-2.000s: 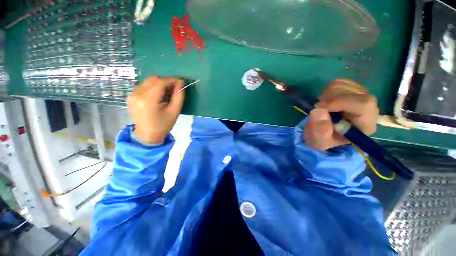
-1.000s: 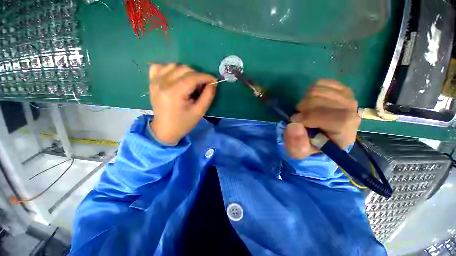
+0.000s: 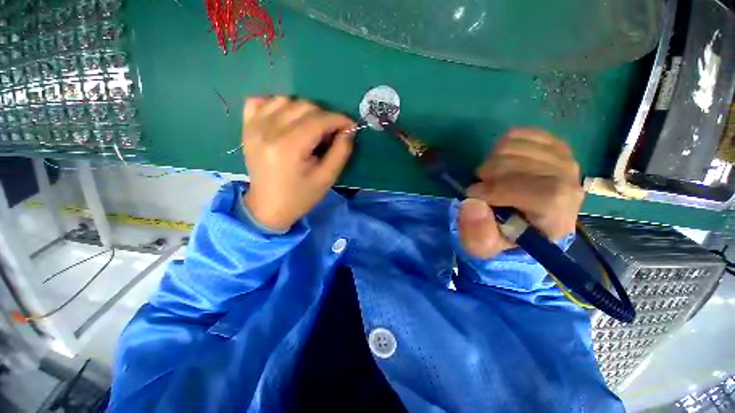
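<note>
The white round disc (image 3: pixel 380 106) lies on the green mat with a small dark, partly metallic component on it. My right hand (image 3: pixel 524 190) is closed around the dark blue handle of the soldering iron (image 3: pixel 447 173). Its dark tip reaches the lower part of the disc, at the component. My left hand (image 3: pixel 292 157) pinches the thin silver solder wire (image 3: pixel 355 128) between thumb and forefinger. The wire's end is at the disc's lower left edge, close to the iron's tip. Whether wire and tip touch is too small to tell.
Red lead wires (image 3: pixel 238 24) lie at the top left. Blister trays (image 3: pixel 68 81) lie at the far left, more stacked trays (image 3: pixel 657 298) at the lower right. The translucent hood (image 3: pixel 500 28) covers the top. Dark specks (image 3: pixel 562 93) lie near it. A metal tray (image 3: pixel 641 121) is at the right.
My left hand has moved right, bringing the solder wire from beside the disc to its edge. The iron's tip has shifted from the disc's upper right side to its lower part. The camera view has shifted.
</note>
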